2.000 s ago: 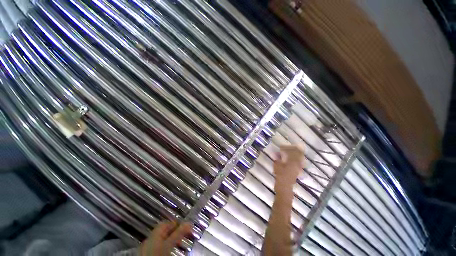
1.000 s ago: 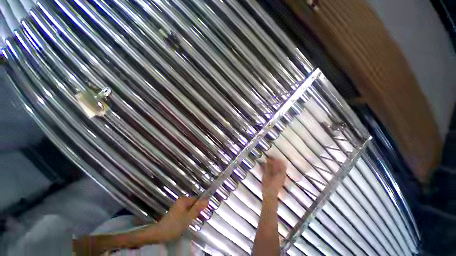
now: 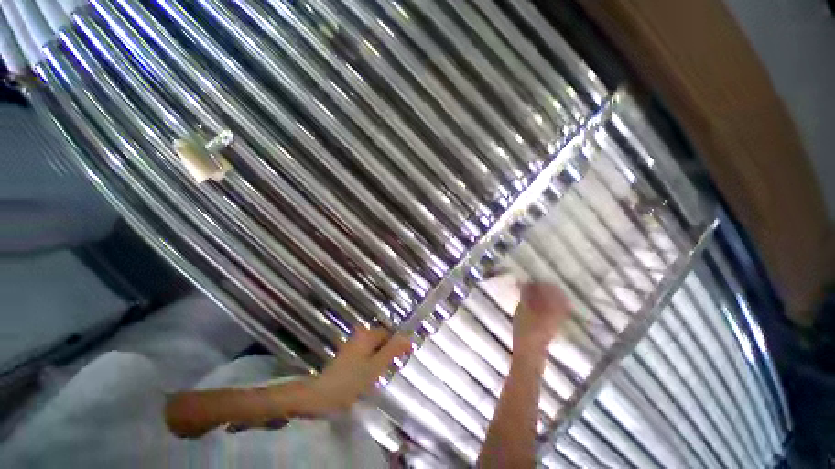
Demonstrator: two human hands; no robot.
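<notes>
A silvery rectangular frame (image 3: pixel 632 341) with long side bars and thin crosspieces lies across shiny parallel metal tubes (image 3: pixel 302 183). White strips (image 3: pixel 449 366) follow the tubes inside the frame and beyond its far right bar. Their stepped ends are close to the left side bar. My left hand (image 3: pixel 362 366) grips the near end of that left bar; its fingertips are partly hidden. My right hand (image 3: pixel 542 307) is over the white strips inside the frame. It is blurred, with a pale patch beside its fingers, and I cannot tell whether it holds anything.
A small pale gold fitting (image 3: pixel 203 158) lies on the bare tubes at upper left. A brown ridged band (image 3: pixel 732 119) curves along the neighbouring bed at right, beside a grey sheet (image 3: pixel 806 46). Pale grey material (image 3: pixel 110 403) bulges at lower left.
The view has shifted, so tubes, frame and fitting appear farther right and up. My left hand stays on the frame's bar. My right hand has moved slightly nearer to me over the white strips.
</notes>
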